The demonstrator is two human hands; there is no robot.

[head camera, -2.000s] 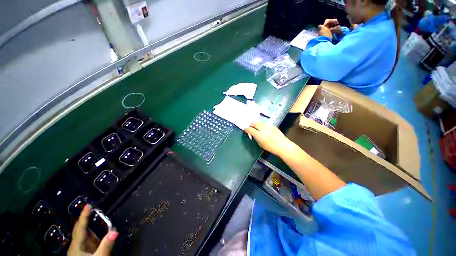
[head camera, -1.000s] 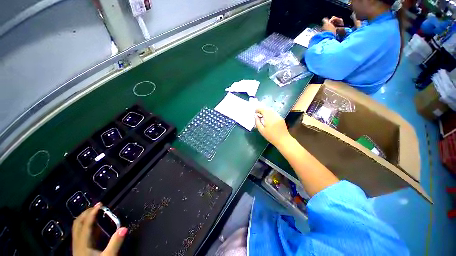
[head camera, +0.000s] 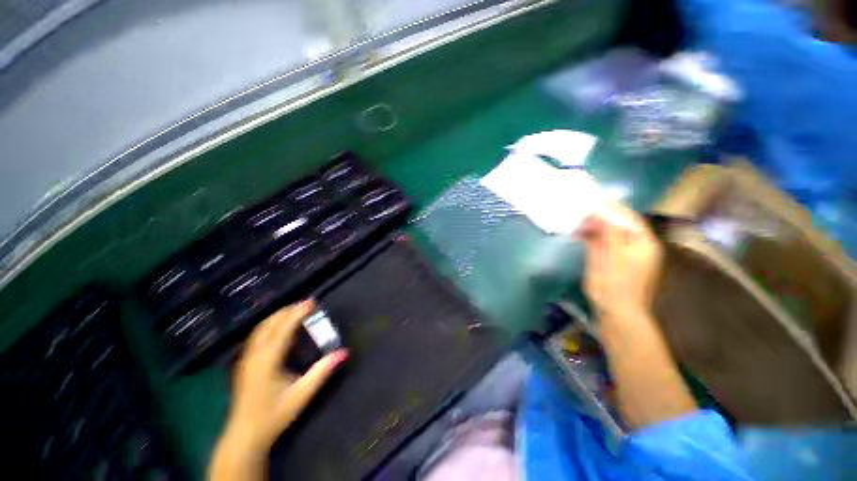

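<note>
The picture is motion-blurred. My left hand [head camera: 272, 376] grips a small housing [head camera: 322, 331] with a shiny rim between thumb and fingers, above the left edge of the flat black parts tray [head camera: 413, 319]. Small golden specks lie in that tray. My right hand [head camera: 620, 254] is at the lower right corner of a white paper [head camera: 545, 191], fingertips drawn together. Whether it holds anything is hidden by blur. A clear sheet with round bumps [head camera: 470, 225] lies left of the paper.
A black pocket tray [head camera: 310, 246] with housings stands behind the parts tray. Another black tray [head camera: 70, 376] is at far left. A white tissue [head camera: 564, 146] lies behind the paper, clear plastic packs [head camera: 658, 103] at back right. An open cardboard box [head camera: 742, 310] and a person's blue sleeve [head camera: 771, 103] are at right.
The view has swung and blurred, so the bench items sit elsewhere in the picture. My left hand with the housing is now over the parts tray's edge. My right hand stays by the paper.
</note>
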